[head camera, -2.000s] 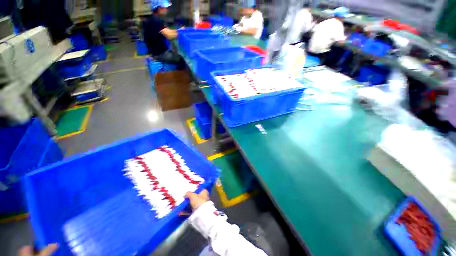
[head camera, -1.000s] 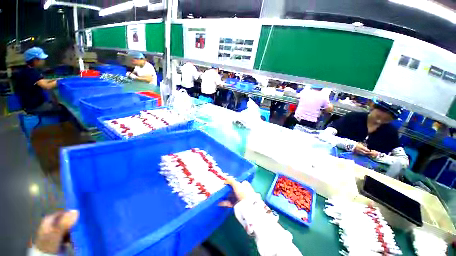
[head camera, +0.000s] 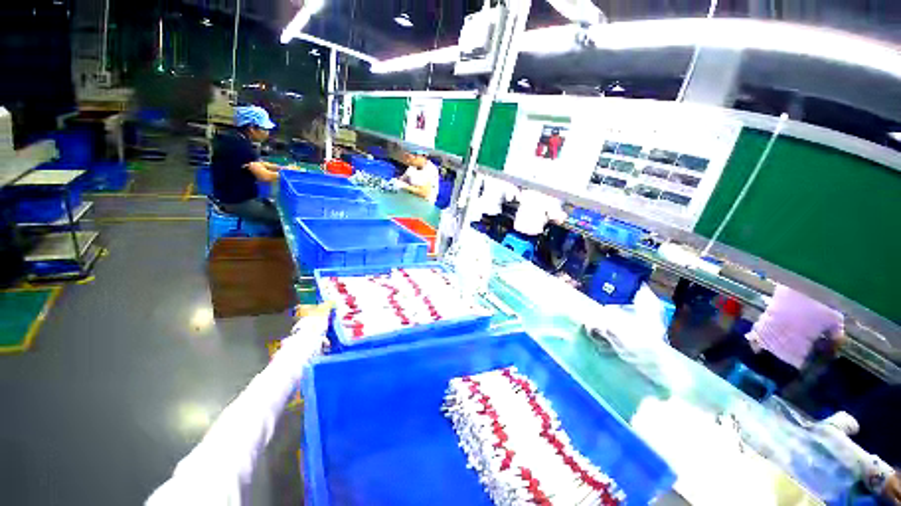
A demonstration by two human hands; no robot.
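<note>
A large blue crate (head camera: pixel 380 425) stands low in front of me at the bench's left edge. Rows of white tubes with red bands (head camera: pixel 519 435) lie in its right part; the rest of its floor is bare. Just beyond it is a second blue crate (head camera: pixel 405 338), filled with banded tubes (head camera: pixel 390 299). My left hand (head camera: pixel 314 314) is at the left rim of this second crate, with the white sleeve reaching across; the fingers are small and blurred, so their grip cannot be told. My right hand is not in view.
More blue crates (head camera: pixel 361 242) stand farther along the green bench (head camera: pixel 583 341). Clear plastic bags (head camera: pixel 632 331) lie on the right. A brown box (head camera: pixel 252 279) is on the floor at left. A seated person in a blue cap (head camera: pixel 237 168) is beyond it; others sit across the bench.
The carried crate has come to the bench beside the filled crate. My left hand has left its rim and reached forward to the filled one. My right hand has gone out of view.
</note>
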